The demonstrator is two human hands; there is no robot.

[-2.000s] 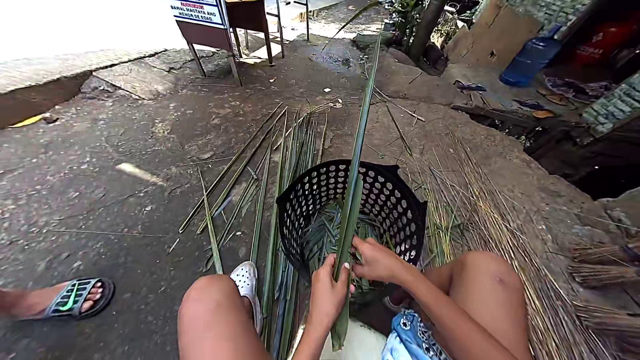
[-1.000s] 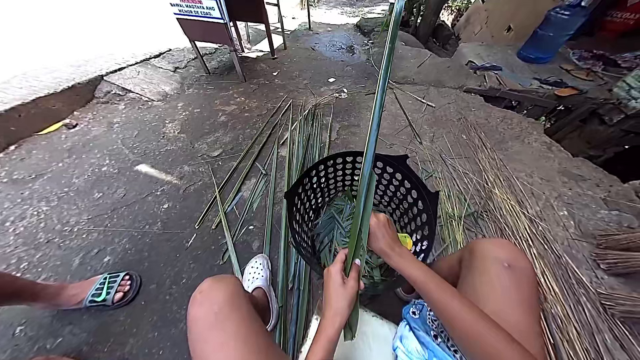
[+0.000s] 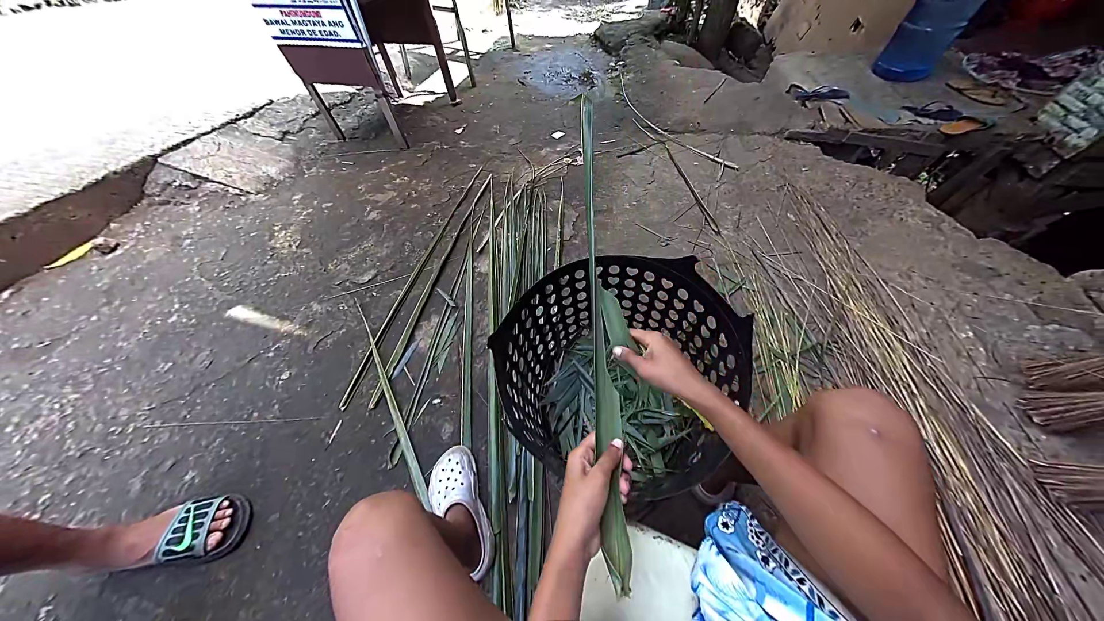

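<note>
A long green palm leaflet [image 3: 590,250] stands nearly upright above a black perforated plastic basket [image 3: 543,310]. My left hand [image 3: 595,483] grips its lower part, thumb on the blade, and the end hangs below that hand. Higher up, my right hand [image 3: 660,362] pinches a side strip of the leaf [image 3: 614,319], which stands partly apart from the main length. Cut green leaf pieces [image 3: 664,427] lie in the basket between my knees. Long green leaflets [image 3: 509,259] lie on the ground left of the basket.
Thin brown and yellow palm midribs [image 3: 914,362] lie to the right, near tied bundles [image 3: 1065,397]. Another person's sandaled foot [image 3: 194,530] is at the lower left. A signboard stand [image 3: 332,65] is at the upper left, and a blue water container [image 3: 923,43] at the upper right.
A side strip now stands apart from the leaflet at my right hand. The leaflet's upper tip, out of view one second ago, shows now.
</note>
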